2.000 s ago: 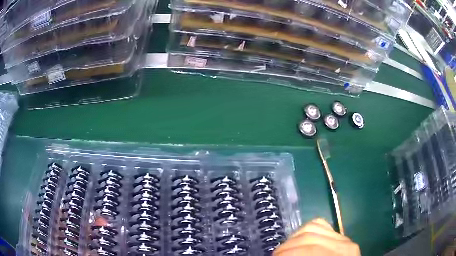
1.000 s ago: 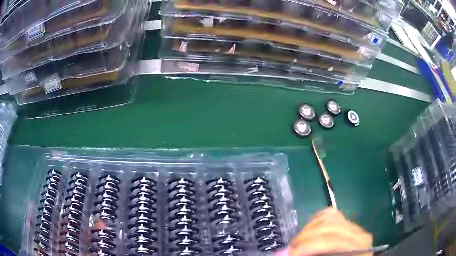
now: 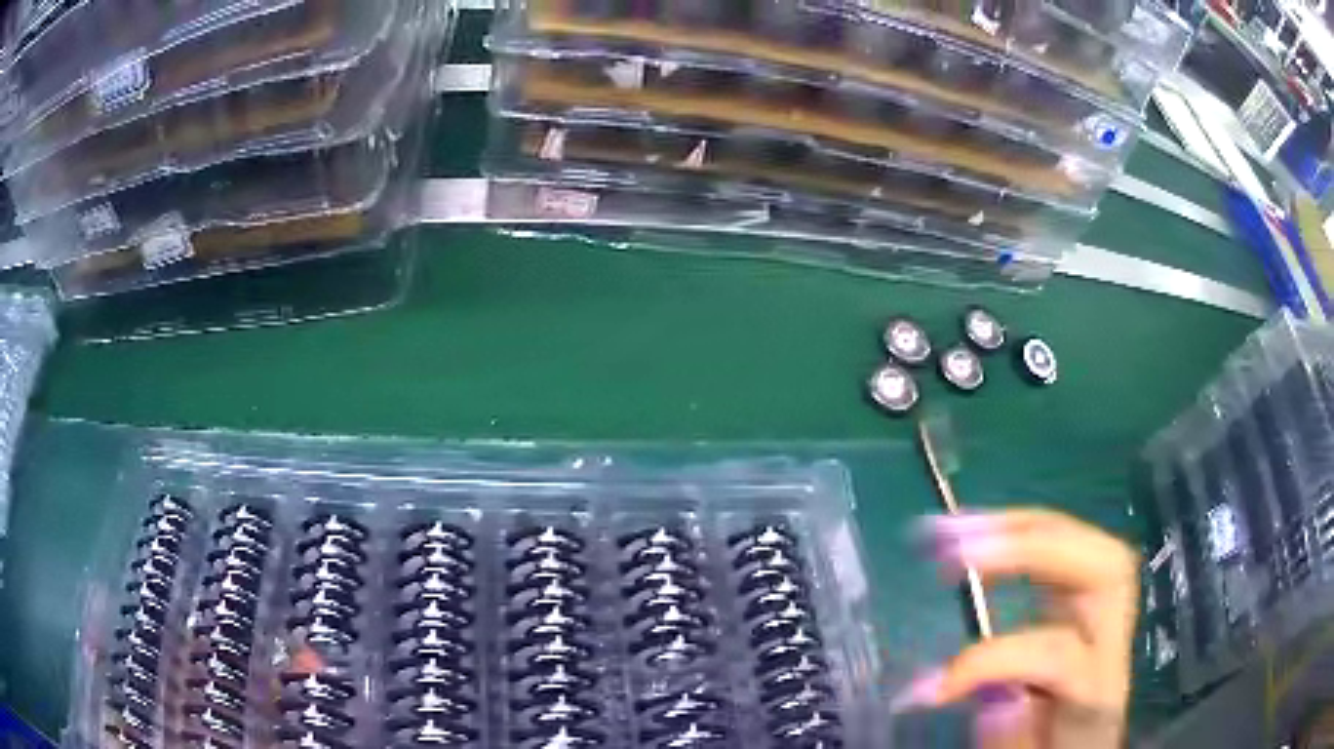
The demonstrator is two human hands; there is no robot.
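A clear blister tray [image 3: 505, 487] lies nearest me, its columns filled with round black parts with silver points [image 3: 552, 585]. A small reddish patch shows in its third column; I cannot tell what it is. A thin tan brush [image 3: 939, 465] lies on the mat right of the tray, pale end away from me. My right hand [image 3: 1031, 629] is blurred over the brush's lower handle, fingers spread, with nothing visibly held. Several round black-and-silver components [image 3: 907, 341] lie flat beyond the brush; the rightmost has a whiter face [image 3: 1039, 360]. My left hand is not in view.
Two stacks of clear trays with brown layers stand at the back, left [image 3: 220, 190] and centre [image 3: 819, 132]. Another clear tray stack [image 3: 1244, 498] is at the right edge. Crinkled clear plastic [image 3: 22, 351] is at the left edge. Pale strips [image 3: 1170, 281] cross the green mat.
My right hand has spread its fingers and come further into view over the brush handle. A thin dark tool tip beside the hand one second ago no longer shows. The brush and components keep their places.
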